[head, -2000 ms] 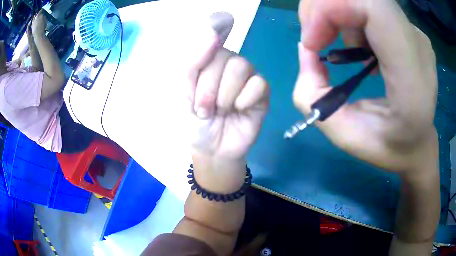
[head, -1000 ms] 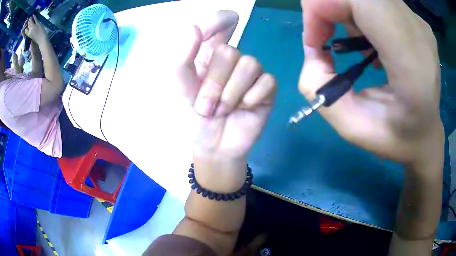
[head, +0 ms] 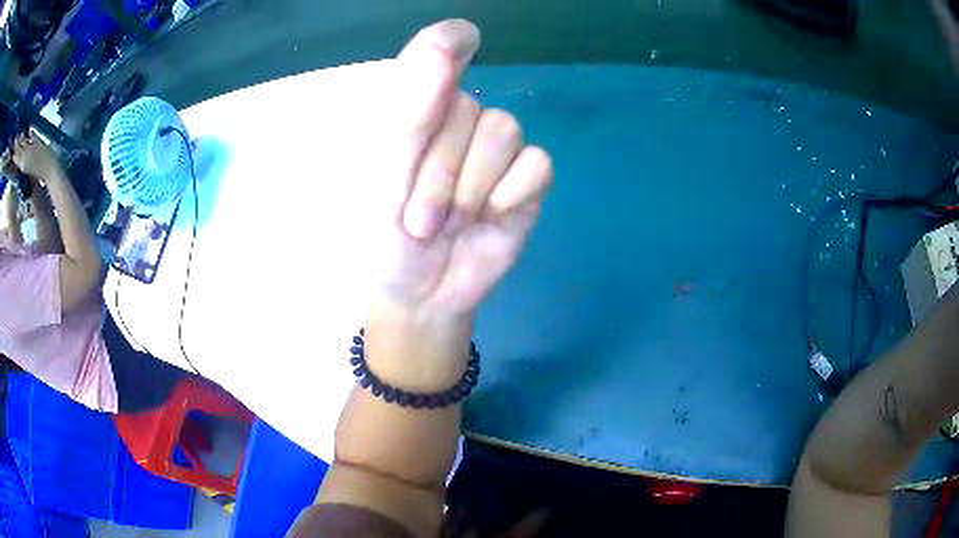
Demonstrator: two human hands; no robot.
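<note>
My left hand (head: 468, 184) is raised over the white sheet (head: 284, 210) and the teal mat (head: 631, 273), palm side showing. Its fingers are curled in and nothing shows in it. A black coiled band is round the wrist. My right forearm (head: 873, 441) enters at the lower right; the hand is cut off by the right edge. The plugs on black cables are out of view. A loose silver cable end (head: 821, 365) lies on the mat near the right forearm.
An off-white box (head: 932, 268) stands at the right edge, with thin leads beside it. A light blue fan (head: 147, 152) and a phone (head: 142, 244) are at the left. A person in pink (head: 53, 315) sits beyond, near a red stool (head: 174, 431) and blue crates.
My right hand and the plugs have left the picture to the right. The view has shifted, showing more of the mat and the box. My left hand remains raised and curled.
</note>
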